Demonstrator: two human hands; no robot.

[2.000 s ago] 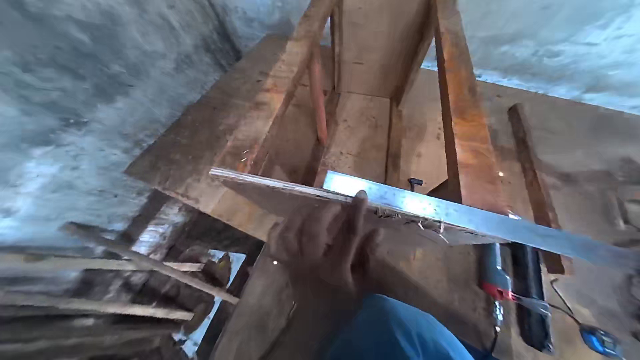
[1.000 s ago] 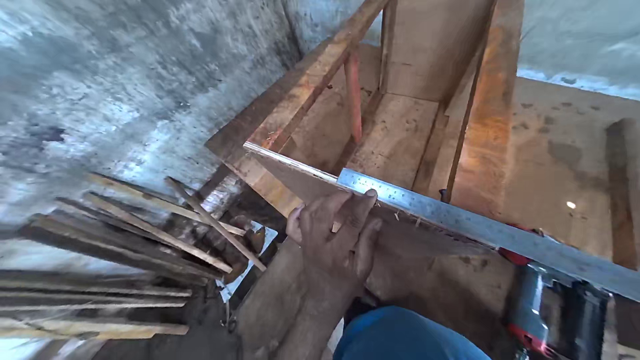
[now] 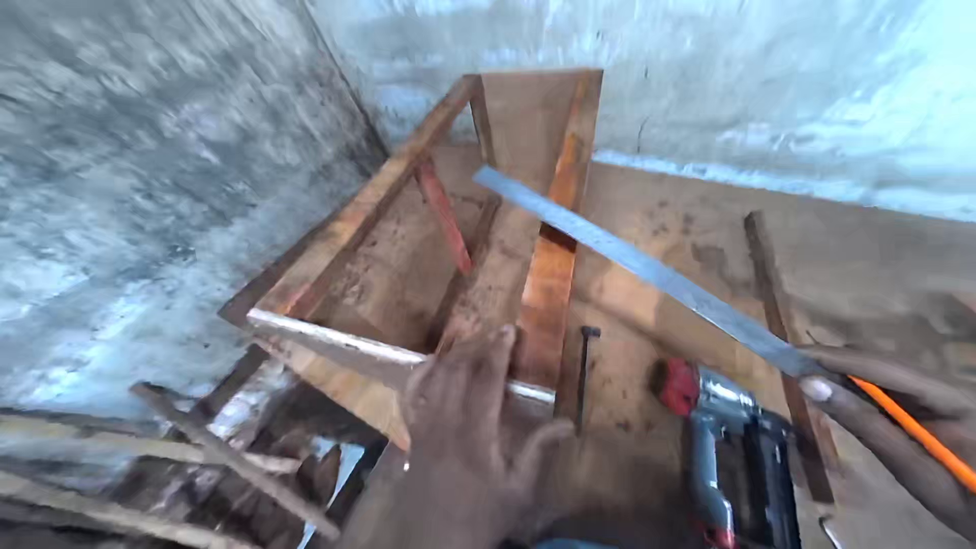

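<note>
My left hand lies over the near plywood edge of a wooden frame, its fingers touching that edge. At the right, my right hand grips one end of a long metal ruler, with an orange pencil also in the fingers. The ruler points up and left, its far end over the inside of the frame and its middle above the right rail. A red-painted wooden strut slants inside the frame.
A pneumatic nail gun lies on the plywood surface right of the frame, near a hammer-like tool. A dark wood strip lies farther right. Loose wood strips fill the lower left. Rough walls stand behind and to the left.
The ruler lay along the frame's near edge under my left hand's fingers; now it is off that edge, angled across the frame in my right hand. My right hand has come into view.
</note>
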